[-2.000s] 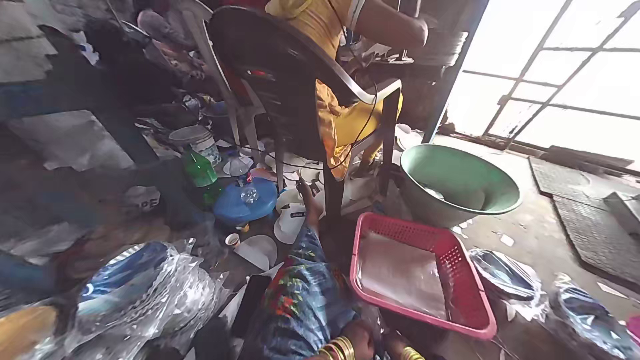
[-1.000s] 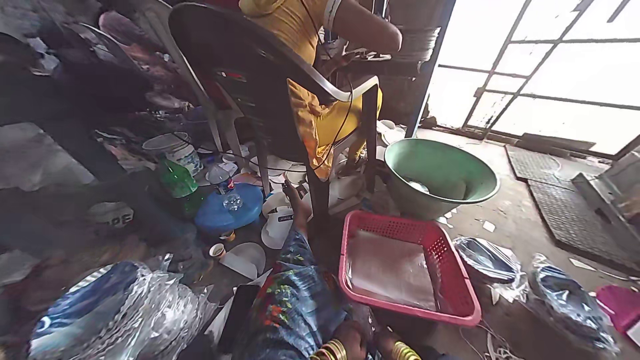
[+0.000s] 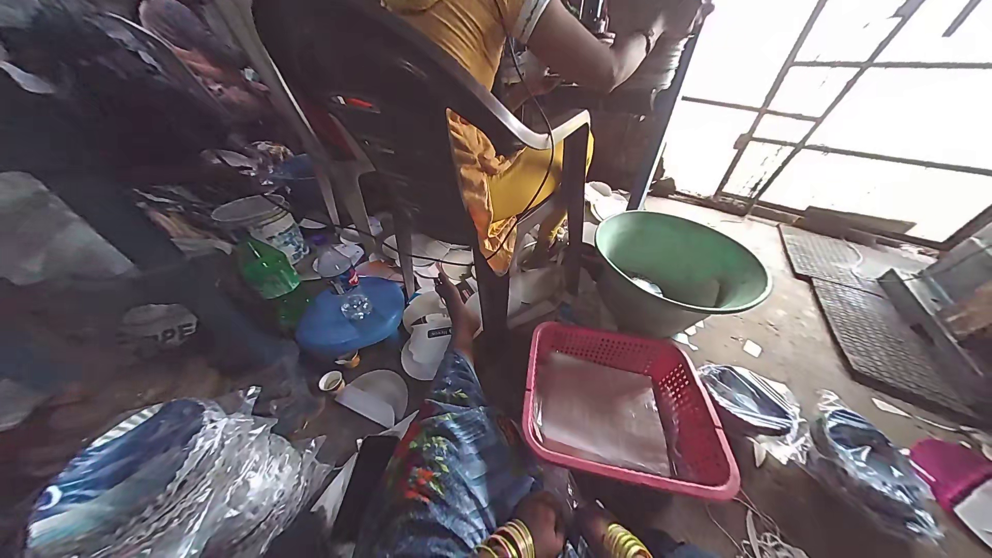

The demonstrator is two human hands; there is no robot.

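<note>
At the bottom edge, my left hand [image 3: 540, 523], with gold bangles at the wrist, rests by my blue patterned garment [image 3: 457, 434]. Close to its right is my right hand [image 3: 593, 525], also with bangles. Clear plastic shows between the two hands; whether either one grips it cannot be made out. Just beyond them stands a pink perforated plastic basket [image 3: 620, 482] with clear plastic sheets or bags [image 3: 601, 411] lying flat in it. Plastic-wrapped packs of plates lie at the left [image 3: 186, 473] and to the basket's right [image 3: 752, 399].
A person in yellow sits ahead on a dark plastic chair [image 3: 372, 132]. Behind the basket is a green tub [image 3: 682, 263]. A blue stool [image 3: 349, 314], a green bottle [image 3: 267, 267], a paper cup [image 3: 331, 381] and scattered paper discs are ahead left. Another wrapped pack [image 3: 872, 465] lies right.
The seated person's arm at the top has shifted. My hands stay near the bottom edge beside the basket.
</note>
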